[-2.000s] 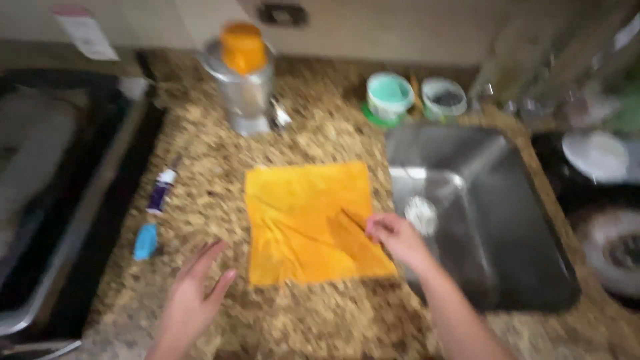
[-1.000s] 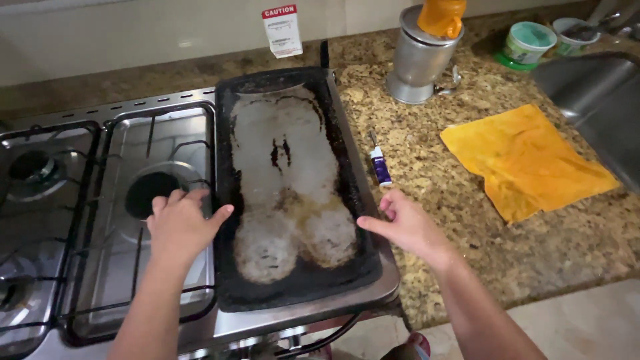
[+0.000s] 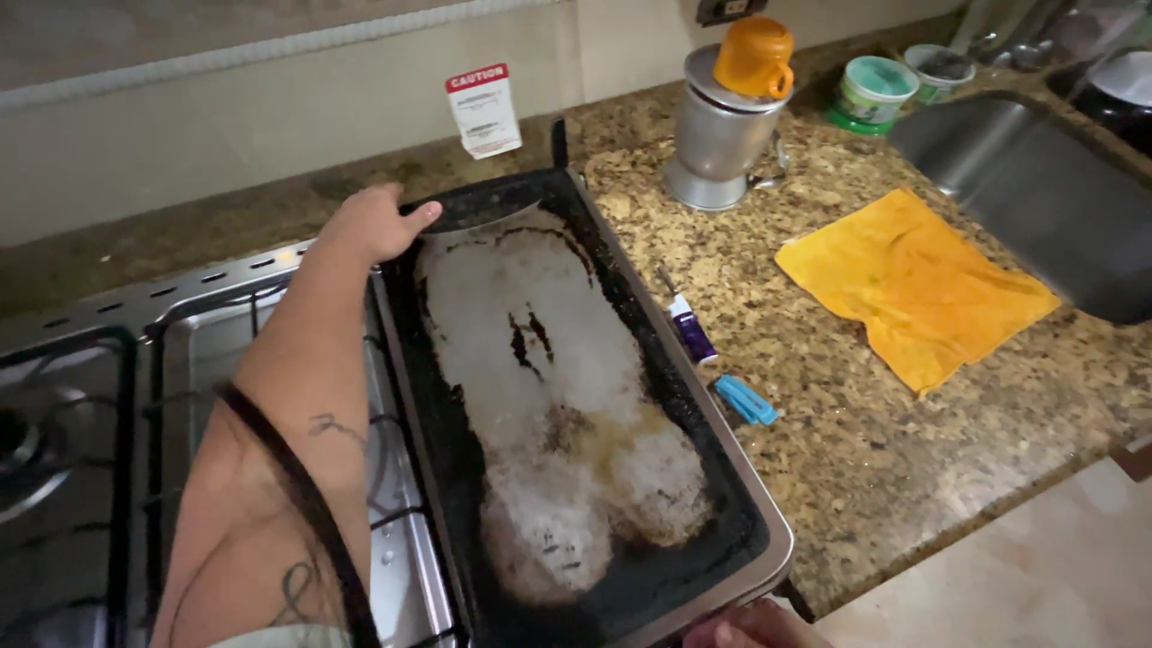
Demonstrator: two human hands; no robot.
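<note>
A long rectangular griddle (image 3: 531,360) with a worn grey middle and blackened edges lies on the right part of the gas stove. At its far left corner is my left hand (image 3: 382,225), thumb on the rim; the fingers pass out of sight behind the edge. My right hand (image 3: 751,625) touches the near right corner from below, mostly cut off by the frame's bottom, its fingers partly hidden under the rim. An orange cloth (image 3: 918,288) is spread on the granite counter, away from both hands.
Gas burners with black grates (image 3: 135,450) are on the left. Beside the griddle lie a purple-and-white lighter (image 3: 691,331) and a blue clip (image 3: 745,400). Farther back stand a metal pot (image 3: 724,135) with an orange cup (image 3: 756,56), tubs (image 3: 873,90) and a steel sink (image 3: 1017,189).
My left hand has moved from the griddle's left side to its far corner. My right hand has gone from the right edge to the near corner. Earlier, both hands were by the orange cloth.
</note>
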